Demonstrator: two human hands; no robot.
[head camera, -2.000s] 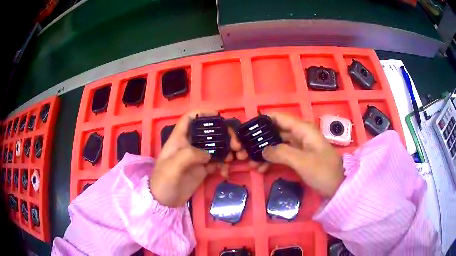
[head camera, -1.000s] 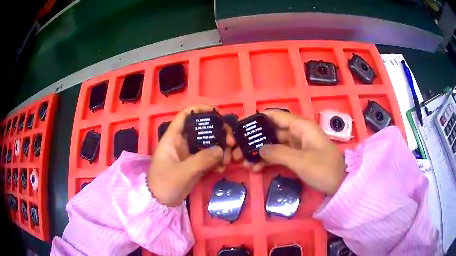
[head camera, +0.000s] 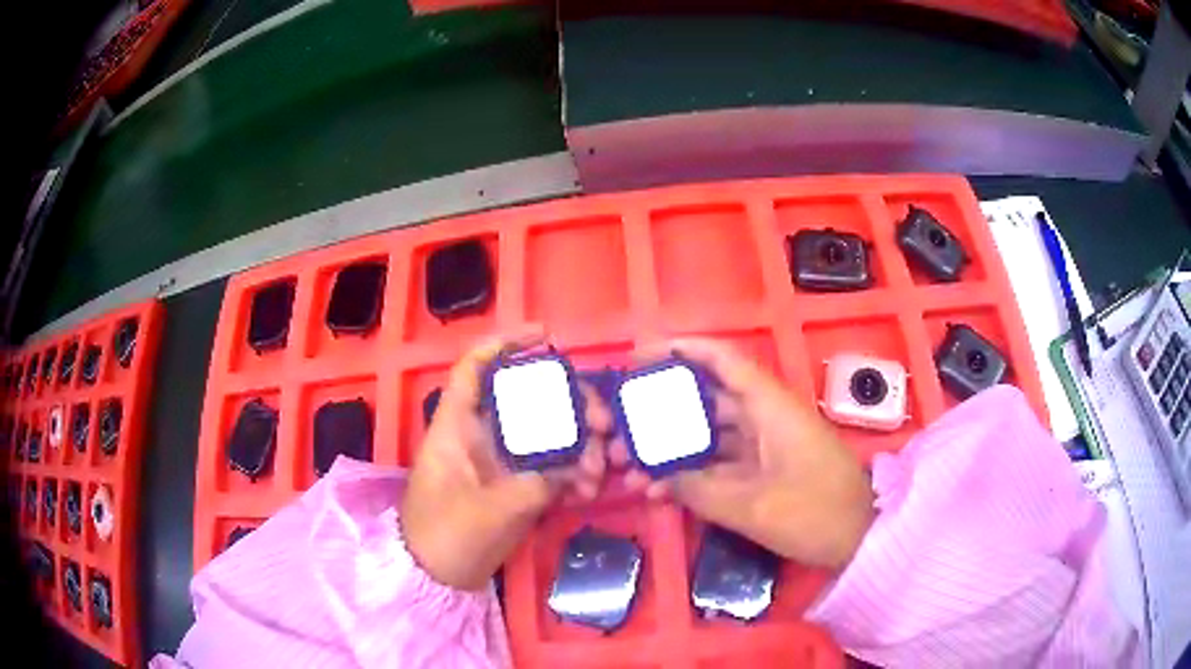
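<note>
My left hand (head camera: 457, 484) holds a black smartwatch unit (head camera: 536, 410) by its edges, its screen plain white and facing up. My right hand (head camera: 784, 471) holds a second black smartwatch unit (head camera: 665, 416), also with a plain white screen. The two units are side by side above the red compartment tray (head camera: 509, 233), with a small gap between them. Black units lie in pockets at the left. Two units with shiny screens (head camera: 596, 578) lie below my hands. Face-down units and a light pink one (head camera: 865, 391) lie at the right.
A second filled red tray (head camera: 146, 392) is at the left edge. The raised shelf (head camera: 849, 137) is ahead, with a red tray edge (head camera: 993, 16) on it. Record sheets (head camera: 1025, 248), a blue pen (head camera: 1055, 268), a green-edged clipboard (head camera: 1074, 392) and a calculator (head camera: 1166, 373) are at the right.
Both screens have gone from lines of white text to plain white. My thumbs have moved off the screens. The whole view has shifted, so the tray and my hands sit lower in the picture.
</note>
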